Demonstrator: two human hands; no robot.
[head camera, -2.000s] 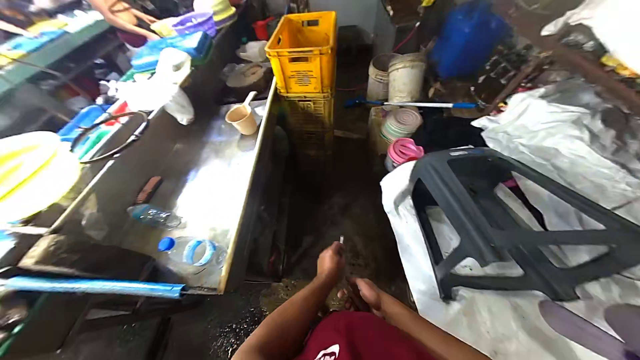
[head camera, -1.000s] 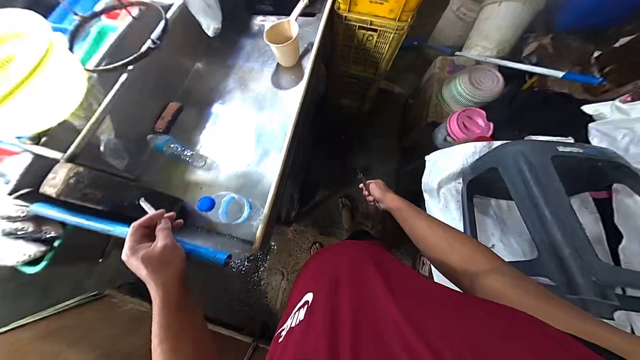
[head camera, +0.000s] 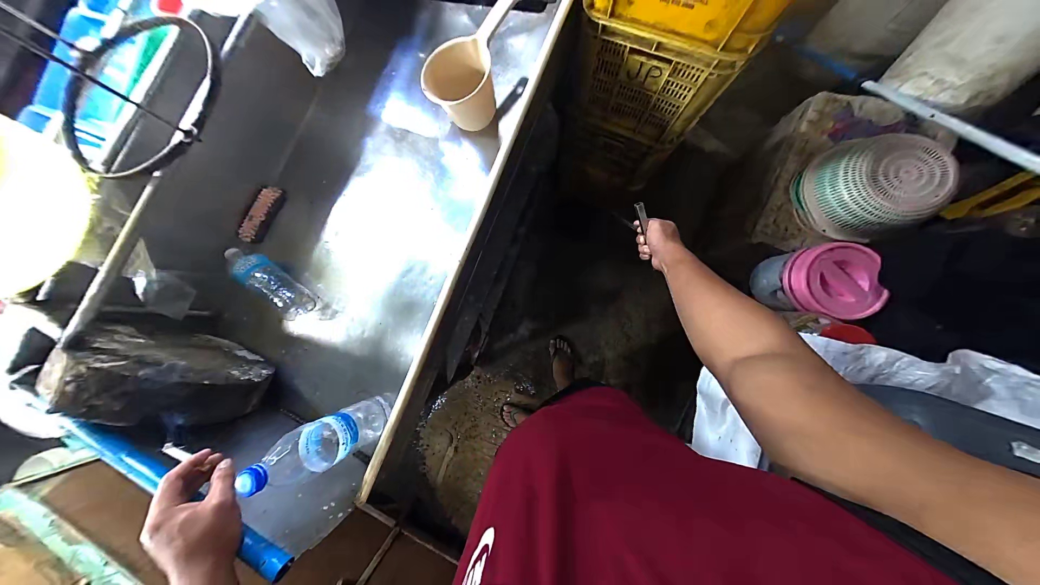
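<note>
My left hand (head camera: 195, 520) pinches a thin white stick, cigarette-like (head camera: 174, 452), between its fingertips. It is over a blue pipe (head camera: 264, 554), beside the blue cap of a clear plastic bottle (head camera: 325, 443) lying in a metal basin (head camera: 357, 276). My right hand (head camera: 656, 242) is stretched forward over the dark floor, closed around a slim dark object (head camera: 641, 216); its exact kind is not clear. Farther up the basin lie a second plastic bottle (head camera: 272, 283), a scrub brush (head camera: 262, 214) and a beige plastic dipper (head camera: 463, 81).
Stacked yellow crates (head camera: 650, 89) stand beyond the basin's edge. To the right are upturned plastic baskets (head camera: 886, 183), a pink plastic container (head camera: 837, 280) and a dark plastic stool (head camera: 926, 414) on white sheeting. A large stone (head camera: 154, 374) sits at the basin's left; my feet are on wet floor.
Two seconds ago my hands were close together in front of me; they are now far apart, the left over the blue pipe and the right held out forward. The view has swung left and closer.
</note>
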